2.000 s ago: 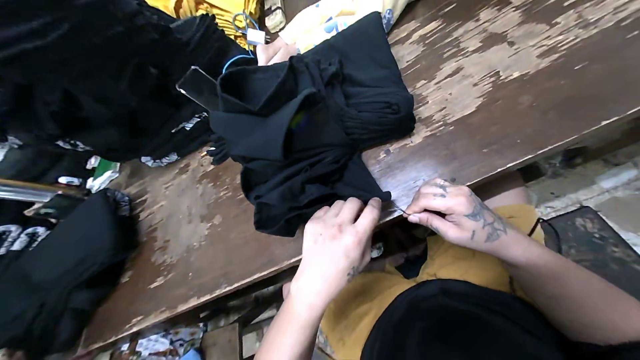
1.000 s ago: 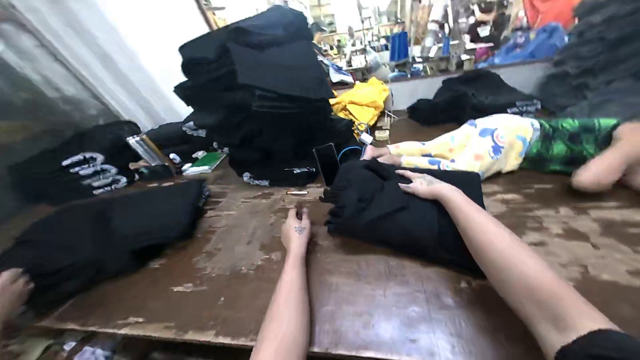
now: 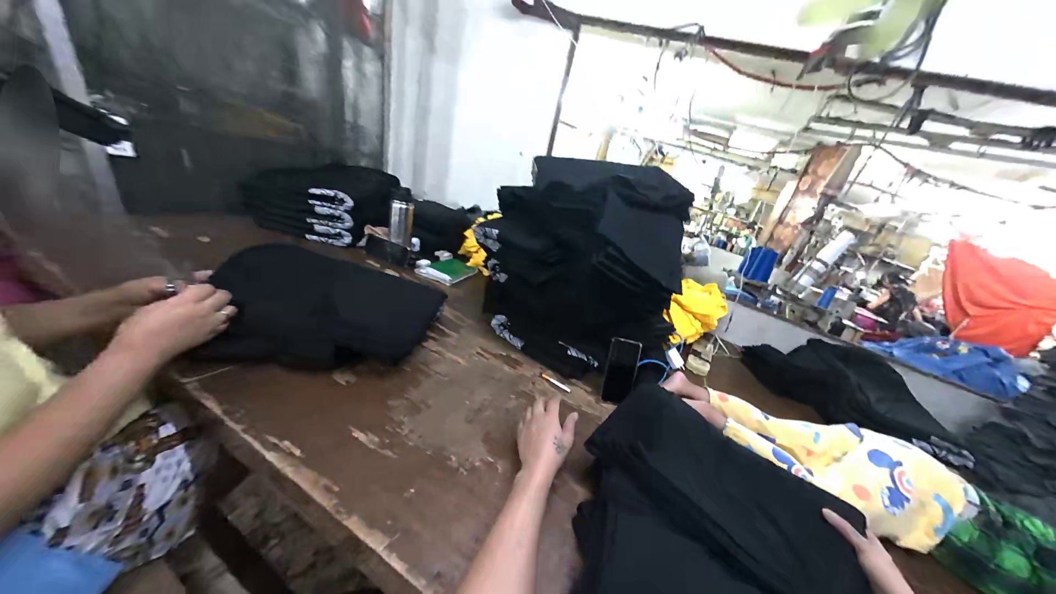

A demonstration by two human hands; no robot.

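My left hand (image 3: 545, 436) rests on the worn wooden table (image 3: 445, 412) with its fingers apart and nothing in them. A white-and-orange stick-like item (image 3: 556, 382), perhaps a cigarette or small tool, lies just beyond its fingertips. To its right is a folded black garment (image 3: 709, 503), partly cut off by the lower edge of the view. My right hand (image 3: 860, 540) lies on the right side of this garment; only part of the hand shows. A smartphone (image 3: 621, 370) leans upright beyond the garment, against a tall stack of black garments (image 3: 586, 264).
At left, another person's hands (image 3: 177, 318) touch a black garment (image 3: 322, 305). A child in yellow patterned clothing (image 3: 858, 470) lies at right, feet near the phone. Farther back are a metal bottle (image 3: 401, 218), a green notebook (image 3: 450, 271) and folded black garments (image 3: 318, 202).
The view has swung up and left. Two seconds ago both my hands pinched something thin at the garment's edge; now they are apart, the left on the table and the right on the garment.
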